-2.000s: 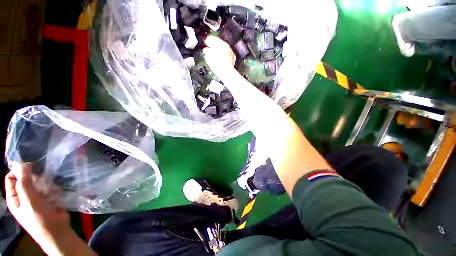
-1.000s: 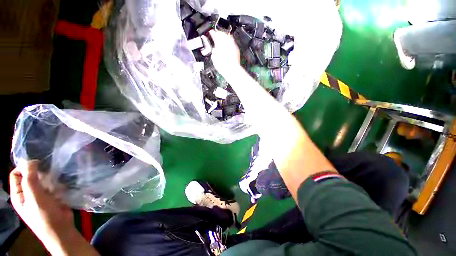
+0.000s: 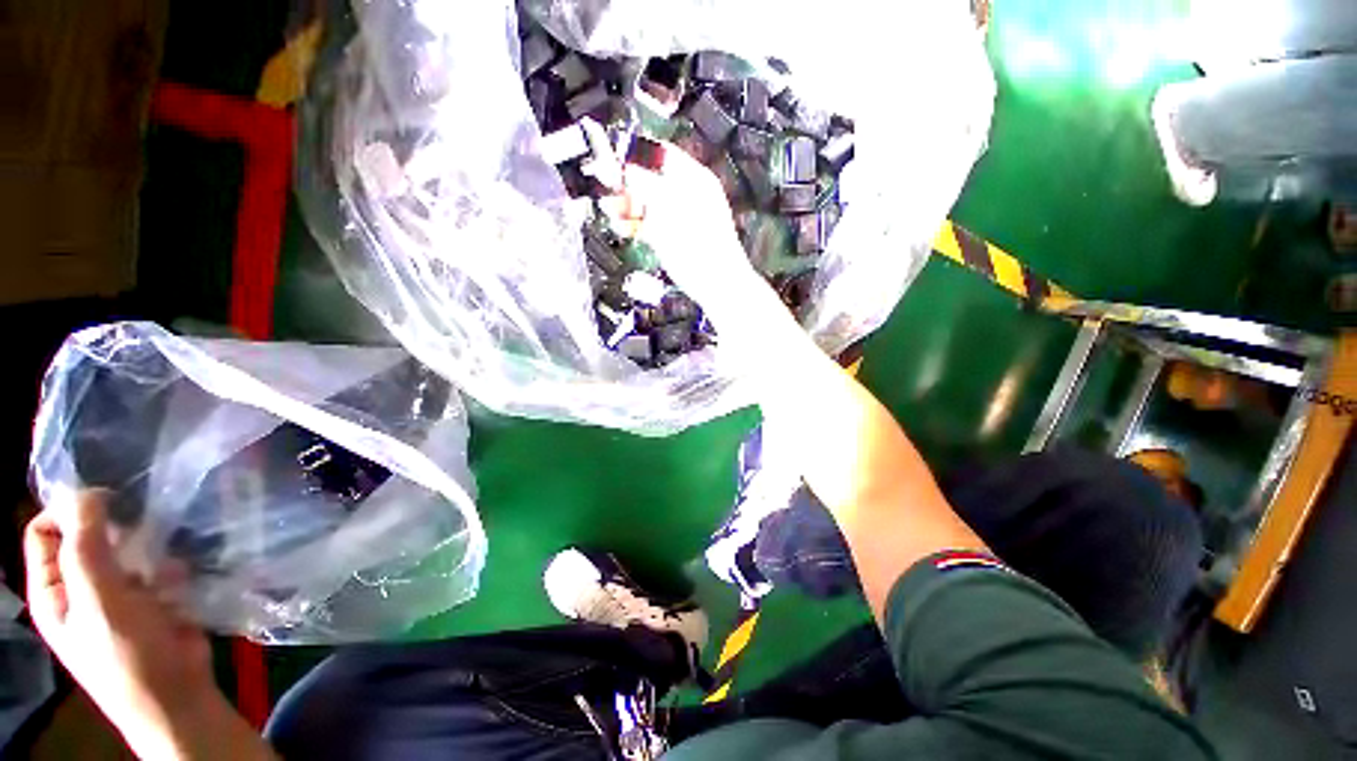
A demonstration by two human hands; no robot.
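A large clear poly bag (image 3: 491, 320) stands wide open at the top middle, with a heap of black plastic parts (image 3: 796, 164) inside. A few white plastic parts (image 3: 566, 144) lie among them. My right hand (image 3: 670, 201) is over the heap, overexposed, with a dark part (image 3: 646, 153) at its fingertips. My left hand (image 3: 112, 610) holds the near rim of a smaller clear bag (image 3: 253, 394) at the left; its fingers are partly behind the film. A small pile of dark parts (image 3: 345, 470) shows inside the smaller bag.
Green floor with yellow-black tape (image 3: 997, 268) at the right and a red line (image 3: 256, 238) at the left. A metal-framed stool (image 3: 1086, 372) with an orange edge stands at the right. Brown cardboard (image 3: 75, 149) is at the upper left. My shoes and knees are below the bags.
My right hand has moved slightly down within the heap, and a dark part now shows at its fingertips. The left hand still holds the smaller bag.
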